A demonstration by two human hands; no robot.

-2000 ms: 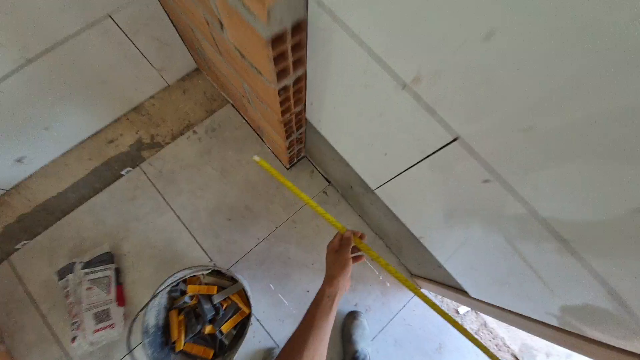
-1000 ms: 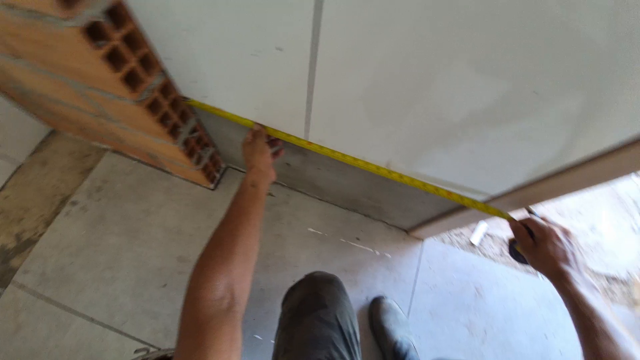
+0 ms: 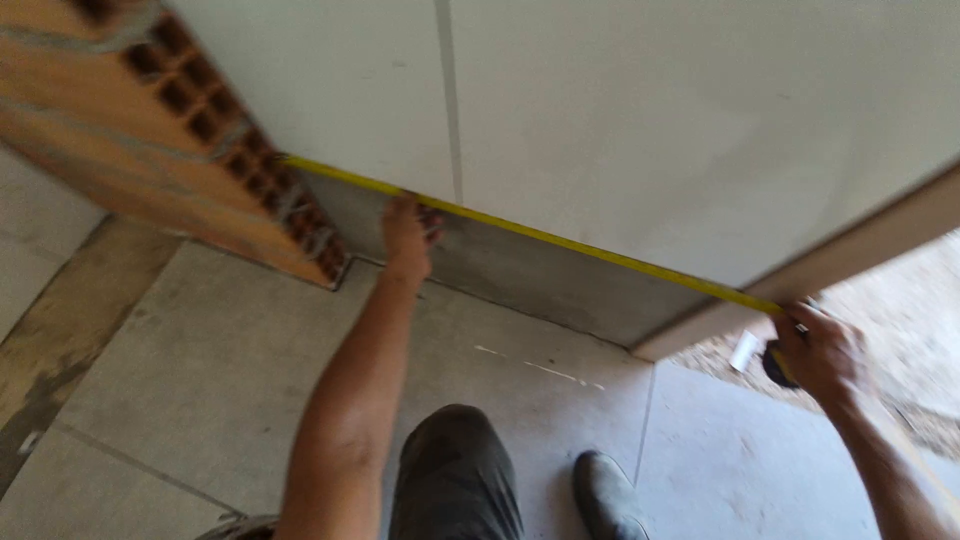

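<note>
A yellow tape measure blade (image 3: 555, 238) stretches across the lower part of the tiled wall, from the hollow-brick wall end to the door frame. My left hand (image 3: 409, 229) is at the blade near its brick end, fingers on its lower edge; whether they grip it is blurred. At the door frame, my right hand (image 3: 821, 349) holds the tape measure's dark case (image 3: 780, 365), partly hidden by the fingers. Below the blade runs a bare grey strip of wall (image 3: 525, 274).
The hollow-brick wall (image 3: 150, 150) juts out at the left. A wooden door frame (image 3: 855, 232) borders rubble ground (image 3: 922, 330) at the right. Large grey tiles (image 3: 240, 337) cover the floor, where my knee (image 3: 457, 465) and boot (image 3: 607, 495) are.
Two seconds ago the blade's free end hung over the floor; now it is at the brick wall. My right hand, unseen then, is in view with the case. The view has shifted toward the doorway.
</note>
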